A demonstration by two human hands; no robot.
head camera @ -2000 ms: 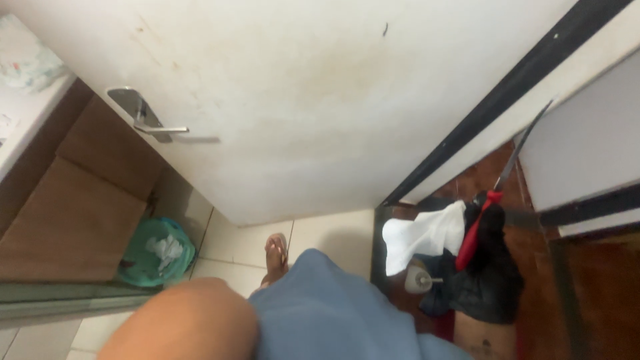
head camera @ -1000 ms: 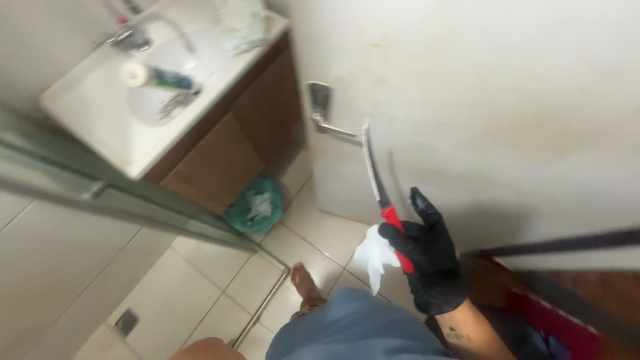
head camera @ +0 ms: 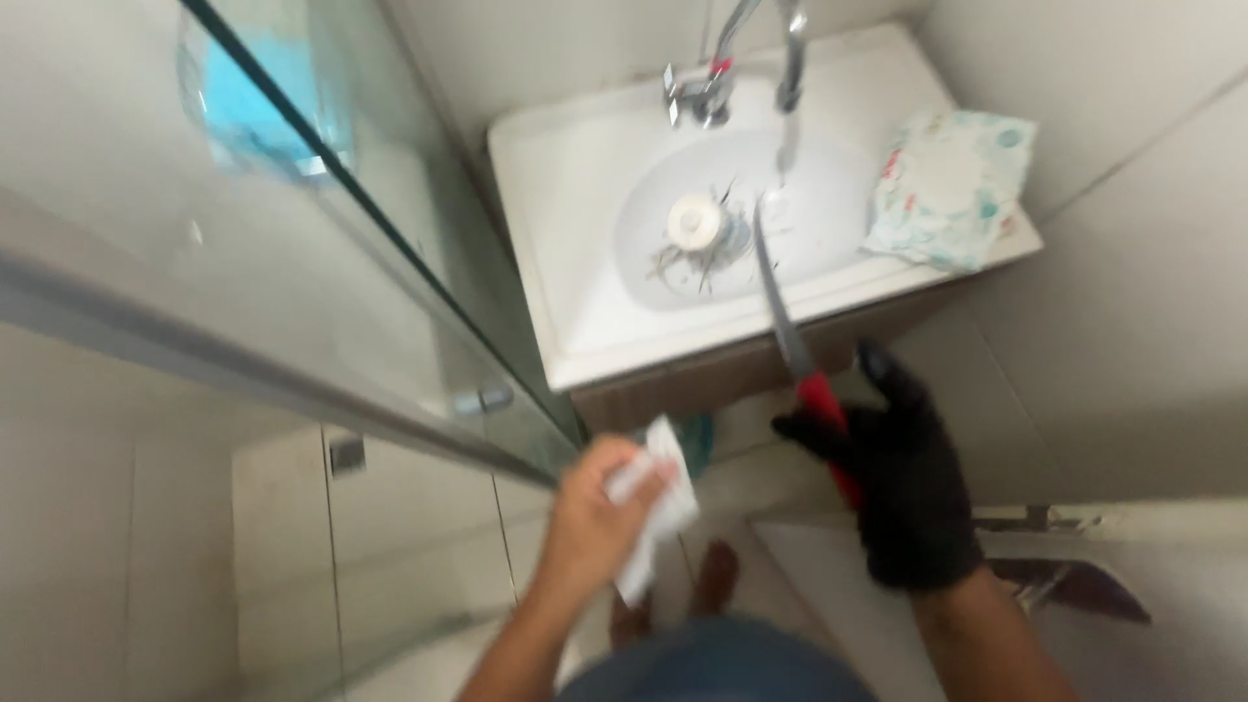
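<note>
My right hand (head camera: 902, 478), in a black glove, holds a knife by its red handle (head camera: 821, 400). The long narrow blade (head camera: 777, 302) points up and away, its tip over the white sink basin (head camera: 829, 214). My left hand (head camera: 600, 507) is bare and grips a white wipe or cloth (head camera: 673, 487) in front of the sink cabinet. In the basin lies a container with a white cap (head camera: 695, 222), with several thin dark and light items around it that are too blurred to name.
A chrome faucet (head camera: 710, 97) stands at the sink's back edge. A packet of wipes (head camera: 955, 185) lies on the sink's right side. A glass shower panel (head camera: 439, 263) with a metal rail is at the left. A teal bin (head camera: 697, 444) shows partly below the cabinet (head camera: 682, 395).
The view has swung from the door to the sink. My left hand has come into view with the white wipe, which earlier was beside my gloved right hand. The right hand still holds the knife.
</note>
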